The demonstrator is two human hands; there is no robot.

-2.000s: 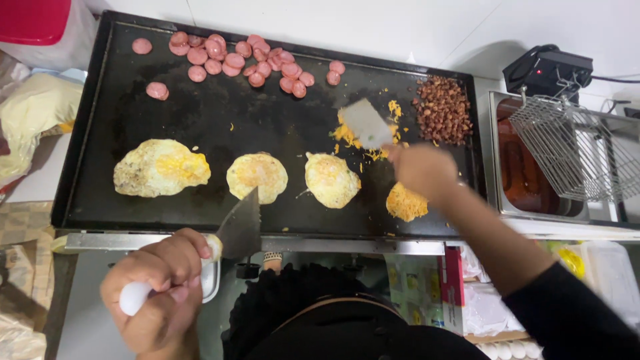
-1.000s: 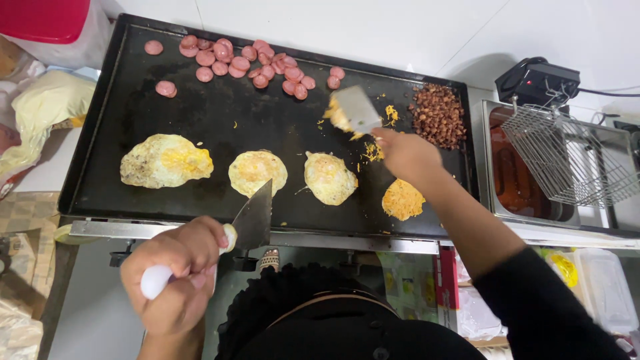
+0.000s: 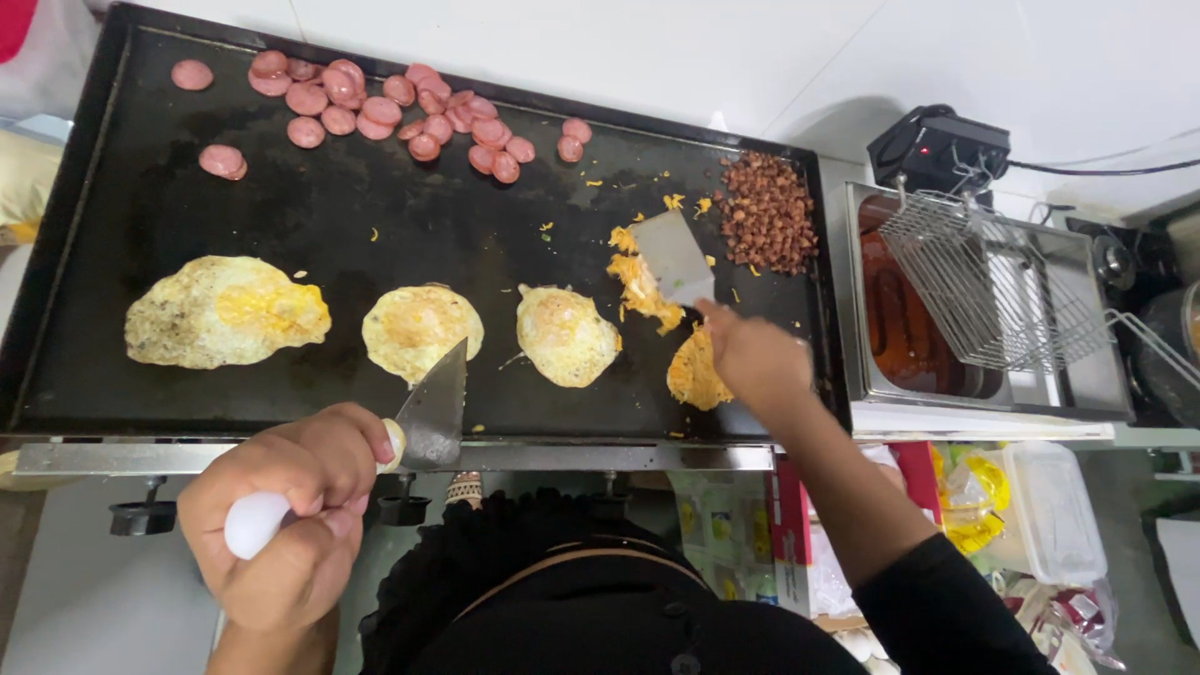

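My left hand grips the handle of a knife or triangular spatula, whose broad metal blade reaches over the edge of a round fried egg. A white handle end pokes out of that fist. With my right hand I hold a metal spatula against a heap of shredded orange food on the black griddle. A flat round shredded patty lies partly behind my right hand. Two more fried eggs, one round and one wide, lie to the left of it.
Sliced sausage lies along the griddle's back edge, and diced browned meat at its right end. Beyond that stand a metal fryer with reddish-brown liquid, a wire basket and a black control box. Knobs sit below the front rail.
The spatula in my right hand was nearer the back of the griddle a second ago and is now lower, against the shredded heap. My left hand still holds its tool near the same egg.
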